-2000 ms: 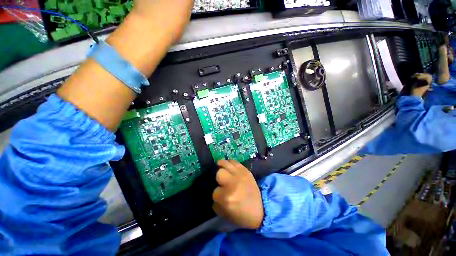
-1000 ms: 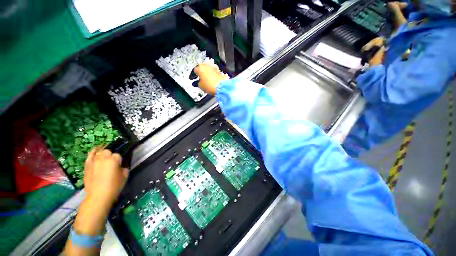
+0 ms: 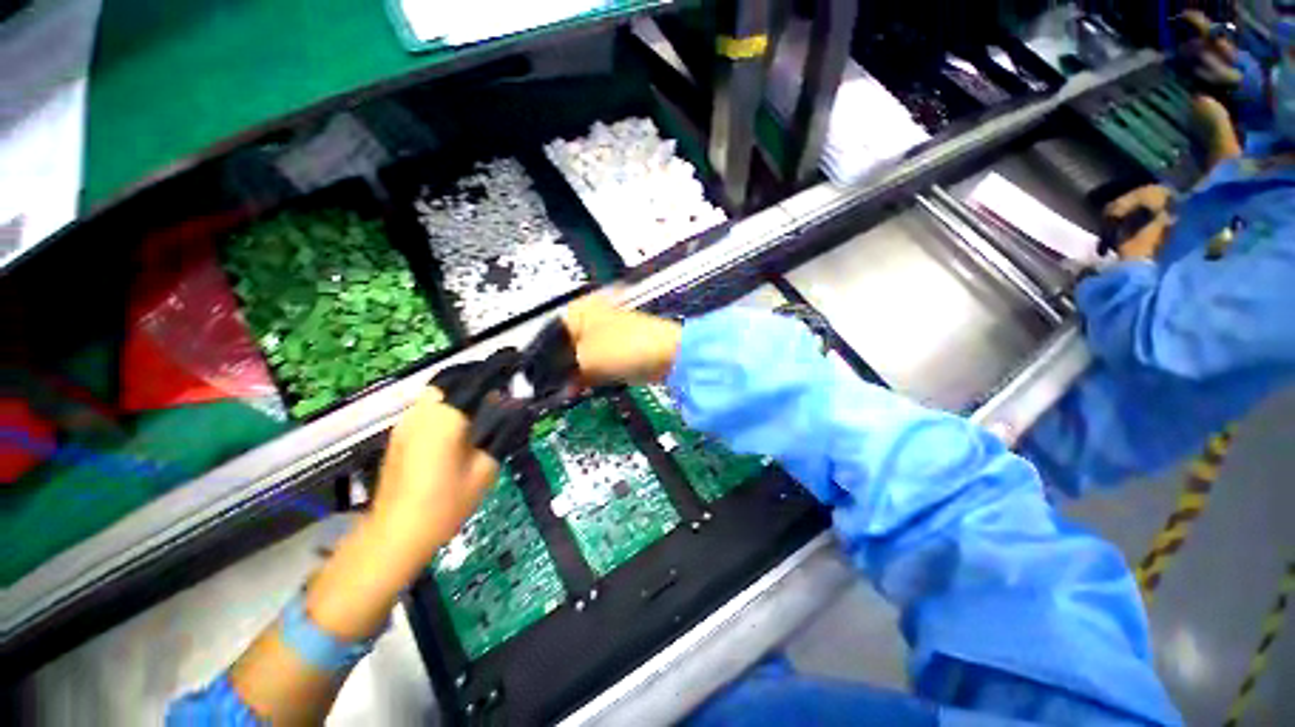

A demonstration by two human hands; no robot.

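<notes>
My left hand (image 3: 462, 412) and my right hand (image 3: 589, 355), with black finger cots, meet over the far edge of the black carrier (image 3: 639, 589). A small white connector (image 3: 521, 384) shows between their fingertips, at my right fingers. Whether my left fingers hold anything is hidden. Three green circuit boards lie in the carrier: the left board (image 3: 497, 575), the middle board (image 3: 611, 490) and the right board (image 3: 717, 457). The hands cover the far ends of the left and middle boards.
Beyond the rail (image 3: 774, 213) stand a bin of green connectors (image 3: 334, 305), a bin of white-grey pieces (image 3: 504, 242) and a bin of white connectors (image 3: 639, 185). Red plastic (image 3: 185, 320) lies left. A metal post (image 3: 739, 114) stands behind. Another person's sleeve (image 3: 1193, 298) is at right.
My right hand has left the right bin and my left hand has left the green bin. They have come together over the carrier. The view has shifted, so the bins appear farther right.
</notes>
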